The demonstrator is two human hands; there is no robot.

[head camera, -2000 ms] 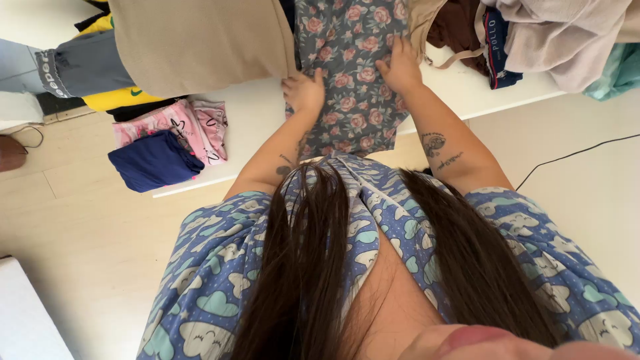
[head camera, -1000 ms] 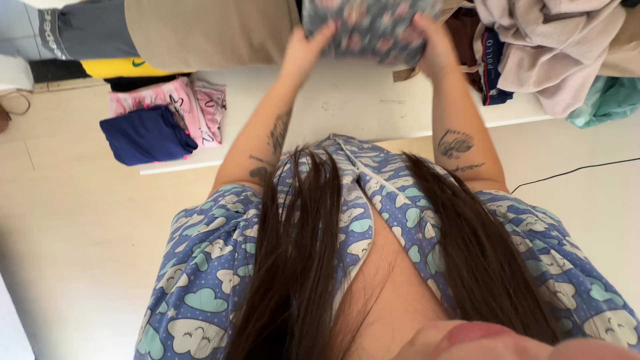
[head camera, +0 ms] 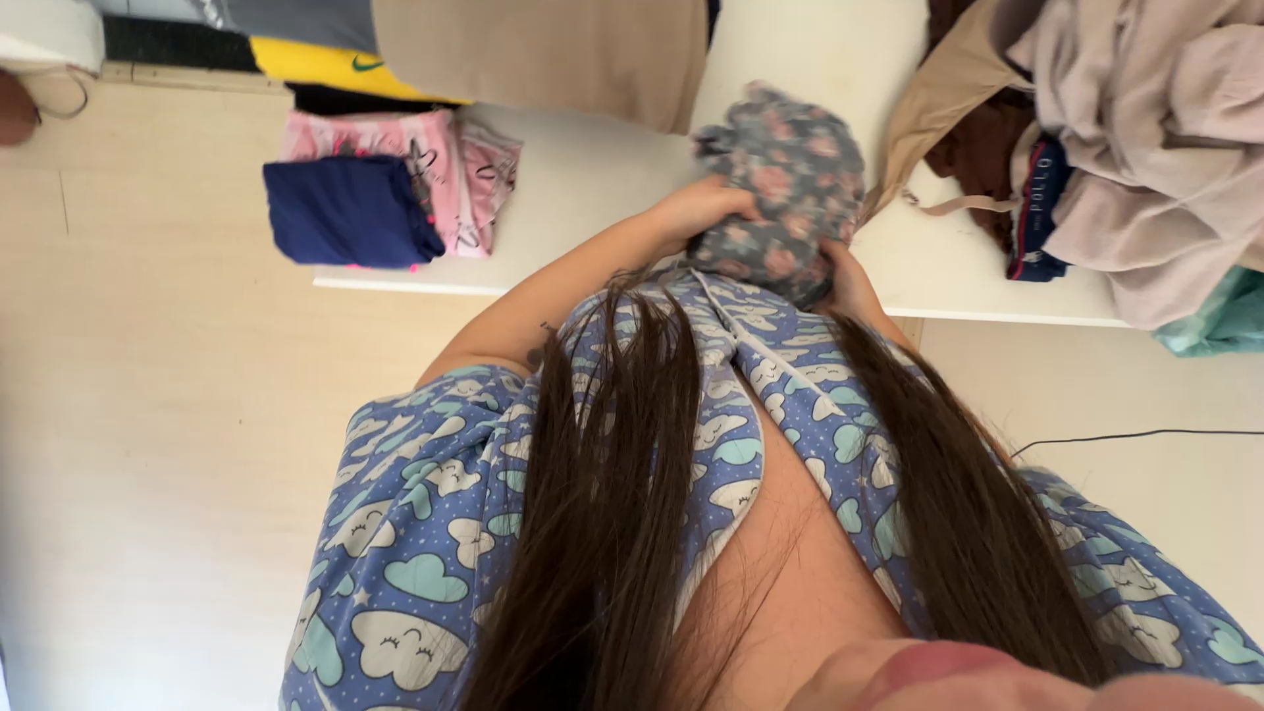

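A grey floral cloth garment [head camera: 785, 188], bunched into a compact bundle and slightly blurred, is held close to my chest over the front edge of the white table. My left hand [head camera: 844, 276] grips its lower right side, partly hidden behind it and my hair. With the thumb over the cloth, my right hand [head camera: 711, 209] holds the left side. To the left, a folded navy cloth [head camera: 346, 212] lies on a folded pink printed garment [head camera: 434, 148] at the table's edge.
Folded beige cloth [head camera: 543, 59], a yellow garment [head camera: 326, 69] and grey cloth [head camera: 296, 20] lie at the back left. On the right are a heap of pale pink cloth [head camera: 1136, 128], a navy waistband [head camera: 1037, 212], tan cloth [head camera: 948, 89] and teal cloth [head camera: 1220, 316]. A thin black cable [head camera: 1136, 434] crosses the floor.
The floral garment lay spread under both hands two seconds ago; now it is a small bundle. Since one second ago, both hands have come back toward my body with it.
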